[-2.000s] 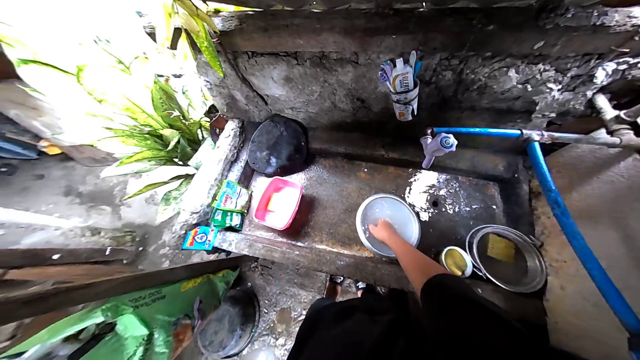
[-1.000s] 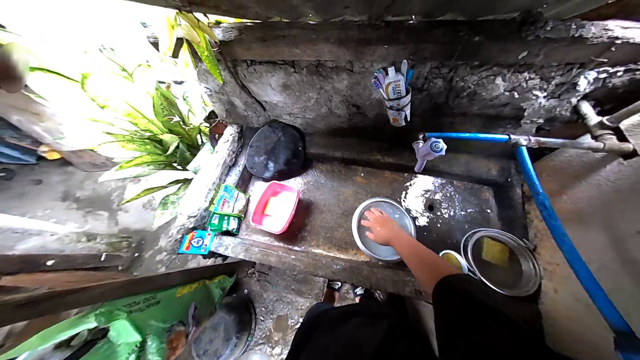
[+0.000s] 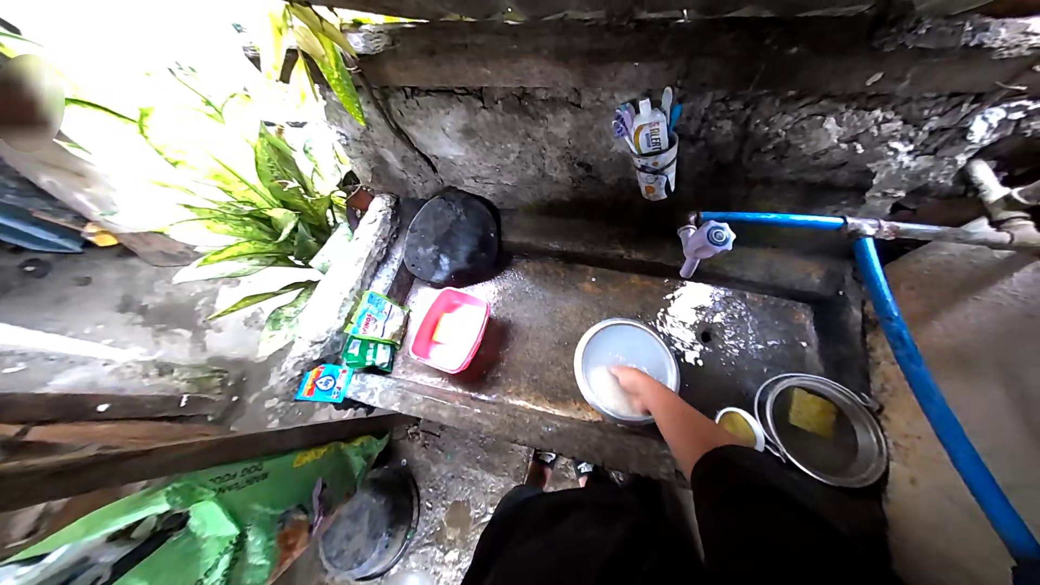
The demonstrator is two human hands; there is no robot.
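My right hand [image 3: 635, 392] dips into cloudy whitish water in a round metal pot [image 3: 589, 370], with pale grains at the bottom near my fingers. The fingers are blurred and partly under the water, so whether they grip anything is unclear. The pot rests on the wet concrete sink [image 3: 536, 325]. A small white-rimmed cup [image 3: 741, 429] stands beside my forearm, and a metal basin [image 3: 861, 431] with water and a yellow sponge [image 3: 811, 413] is farther right. My left hand is out of view.
A tap [image 3: 705, 244] on a blue pipe [image 3: 926, 382] is behind the pot. Leftward lie a pink plastic tub [image 3: 416, 345], a black rounded vessel [image 3: 452, 237] and sachets [image 3: 378, 318]. A toothbrush holder [image 3: 655, 172] hangs on the wall. A dark bucket [image 3: 370, 524] stands below.
My right hand has moved within the pot, from the left side to its upper middle, and is now lower in the water.
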